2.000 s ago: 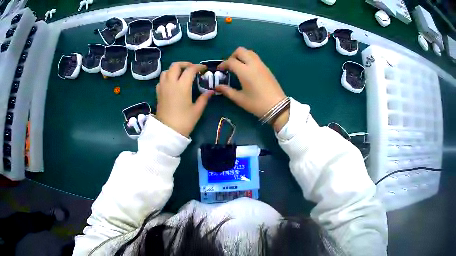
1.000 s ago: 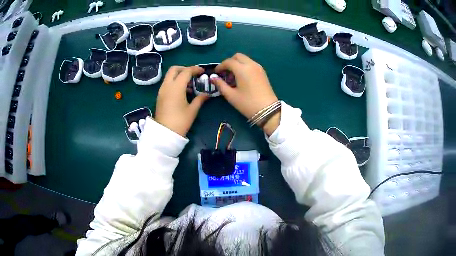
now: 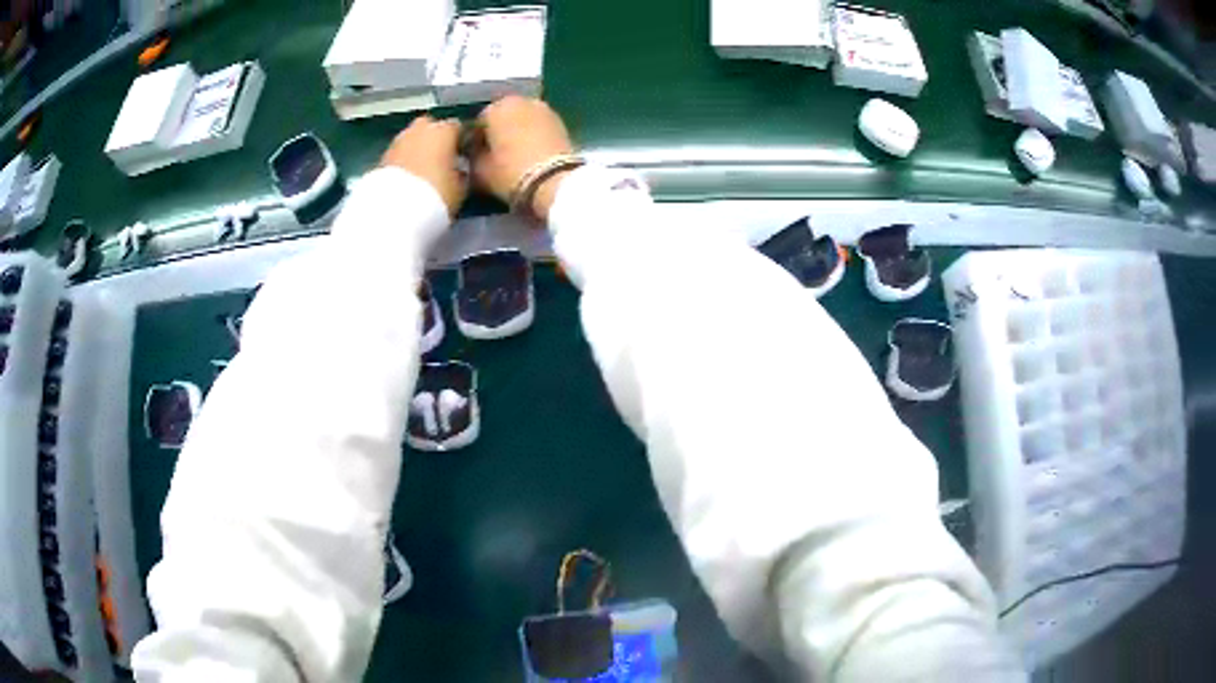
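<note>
My left hand (image 3: 430, 158) and my right hand (image 3: 520, 144) are close together over the far conveyor belt. Their fingers are bunched around something small and dark between them; its shape is hidden. An open charging case (image 3: 443, 408) with two white earbuds stands on the green mat below my left wrist. Another open case (image 3: 494, 294) stands behind it, near the rail, with no white earbuds showing. The tester (image 3: 643, 643) with its black socket (image 3: 570, 646) and wire loop is at the bottom edge, partly cut off.
The pale rail (image 3: 720, 220) separates mat and belt. Beyond it are white retail boxes (image 3: 390, 47), an open case (image 3: 304, 174), loose earbuds (image 3: 238, 222) and closed cases (image 3: 888, 127). More open cases (image 3: 920, 358) and a blister tray (image 3: 1067, 427) are right; foam trays (image 3: 114, 454) left.
Both hands have moved forward from mid-mat to the belt. The view has shifted forward, so the tester sits lower. A case with earbuds now stands on the mat, out of my hands.
</note>
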